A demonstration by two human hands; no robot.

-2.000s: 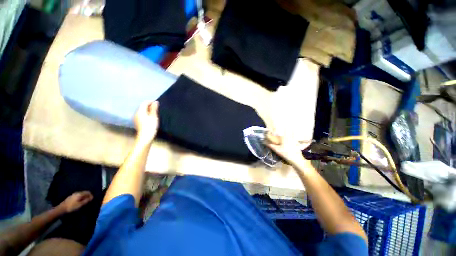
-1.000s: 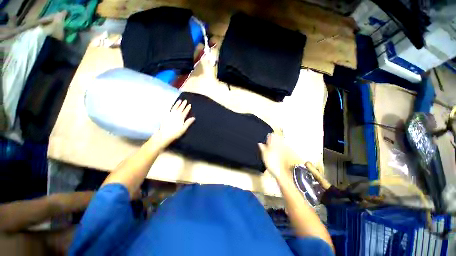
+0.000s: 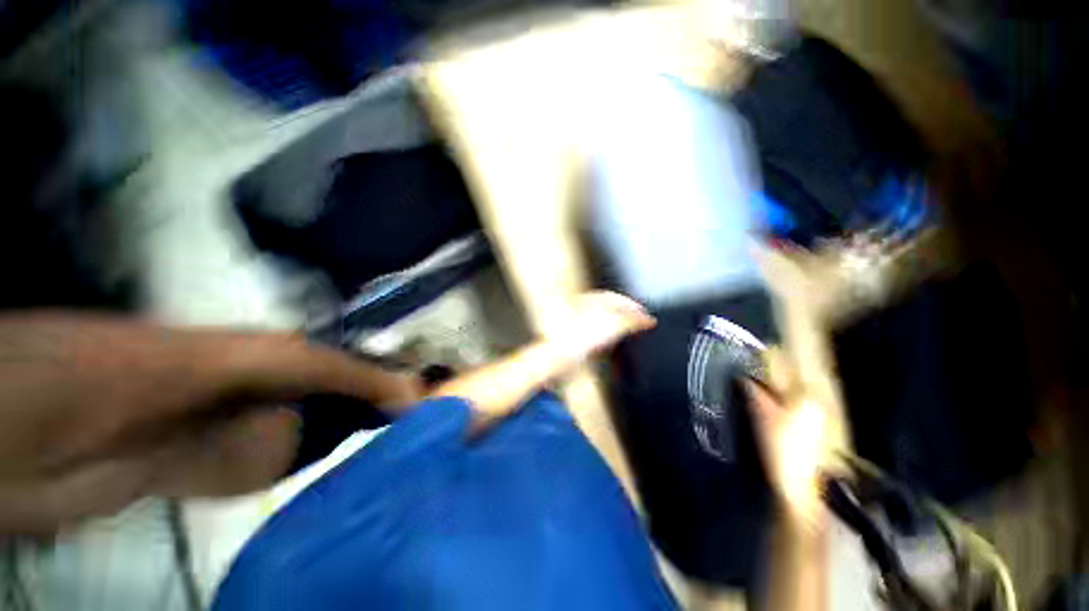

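The view is badly blurred. A black garment piece (image 3: 693, 489) lies on the pale blue sleeve board (image 3: 675, 203), whose bare end points up the picture. My right hand (image 3: 788, 436) is shut on the steam iron (image 3: 720, 388), which is over the black piece near its upper end. My left hand (image 3: 603, 325) is at the left edge of the piece, beside the board; blur hides whether its fingers grip the cloth.
A looser black pile (image 3: 830, 137) with blue under it is at upper right. The squarer black stack (image 3: 943, 382) is at right. A yellow hose (image 3: 985, 555) shows at lower right. Another person's arm (image 3: 179, 370) reaches in from the left. Dark cloth (image 3: 370, 179) hangs left of the table.
My view has swung left, so the board now runs up the picture. My right hand has left the cloth and taken hold of the iron. The other person's arm reaches further in.
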